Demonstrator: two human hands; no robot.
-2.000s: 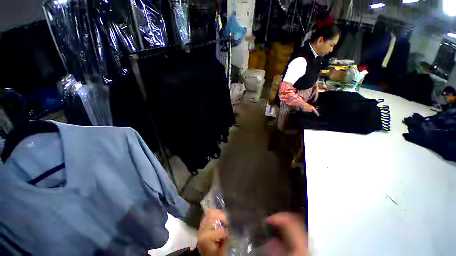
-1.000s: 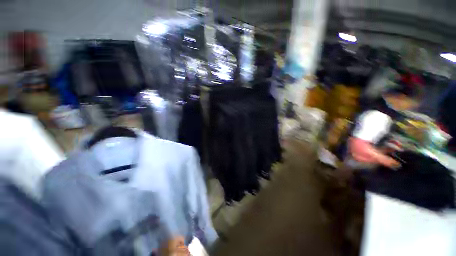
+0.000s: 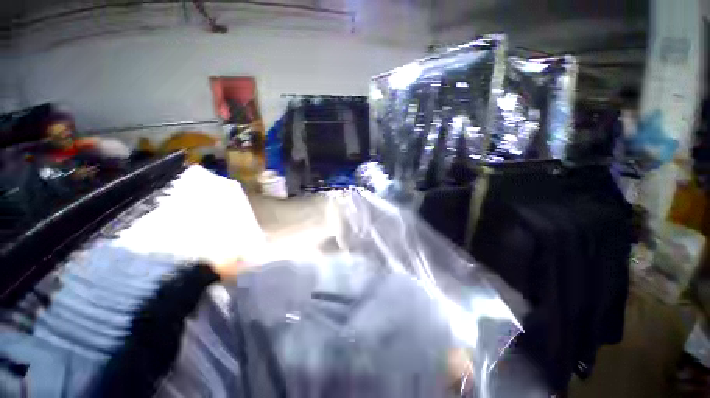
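A light blue-grey garment hangs in front of me, blurred, with a dark bar inside its neck. A clear poly garment bag lies over it and flares out to the right, with bright glints. My left hand is a small blurred patch at the garment's left shoulder; its fingers and grip cannot be made out. My right hand shows low at the right side, blurred and partly behind film, where the bag's folds gather at it.
A rail on the left carries packed blue-grey garments and a white one. Dark garments hang at the right, below bagged dark garments. A pillar stands far right.
The view has swung left; the table and the person beside it have left view. The clear bag is now spread over the garment. My left hand has appeared at its left shoulder.
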